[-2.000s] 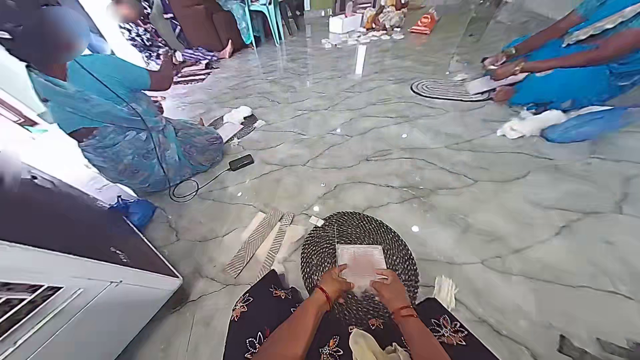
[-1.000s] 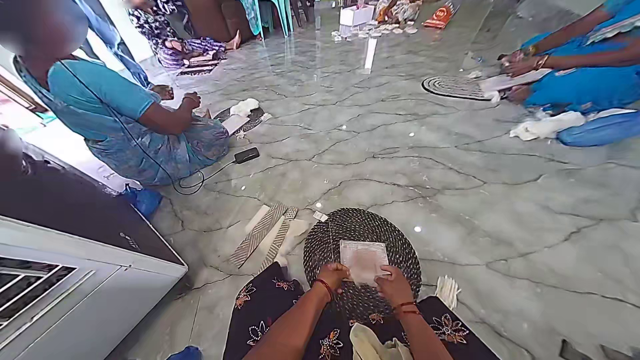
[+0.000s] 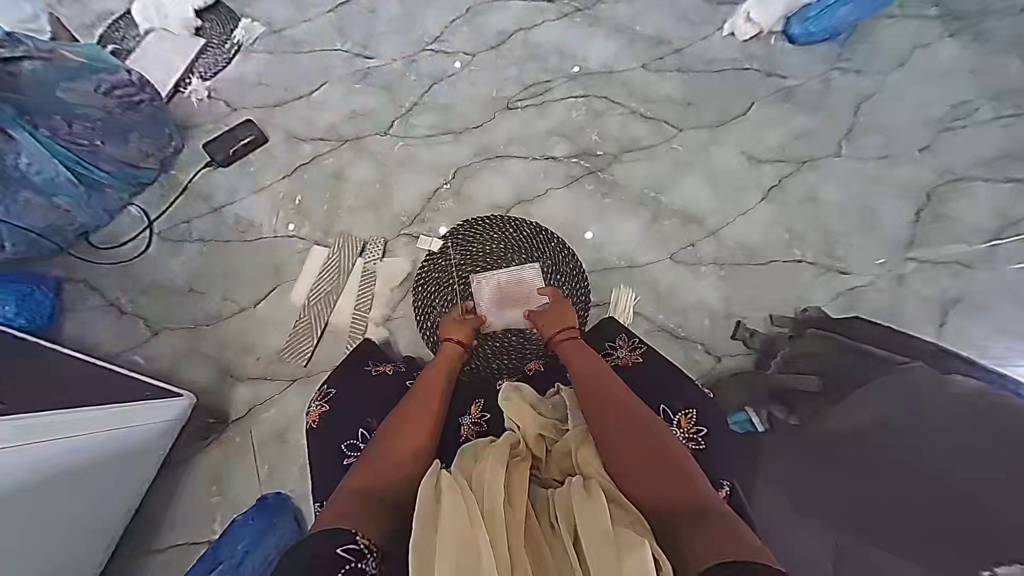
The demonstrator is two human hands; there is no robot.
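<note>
A thin, pale pinkish square piece with fine ridges [image 3: 507, 294] is held flat over a round, braided dark placemat [image 3: 500, 236]. My left hand [image 3: 462, 326] pinches its lower left corner, and a fine thread seems to rise from near these fingers towards a small white tag [image 3: 430, 242] at the mat's edge. My right hand [image 3: 552, 312] grips its right edge between thumb and fingers. Left of the mat lie patterned strips [image 3: 324, 300] over whitish material. A bundle of thin white sticks or wicks [image 3: 623, 305] lies just right of the mat.
A white cabinet with a dark top [image 3: 88, 448] stands at the left. Near it are blue bags [image 3: 254, 538] and a black device on a cable [image 3: 236, 142]. Another person's draped clothing [image 3: 80, 136] is at upper left. A dark grey bag [image 3: 888, 432] lies at right.
The view has tilted down strongly. Both hands still hold the square piece over the mat, now with its ridged surface showing more clearly.
</note>
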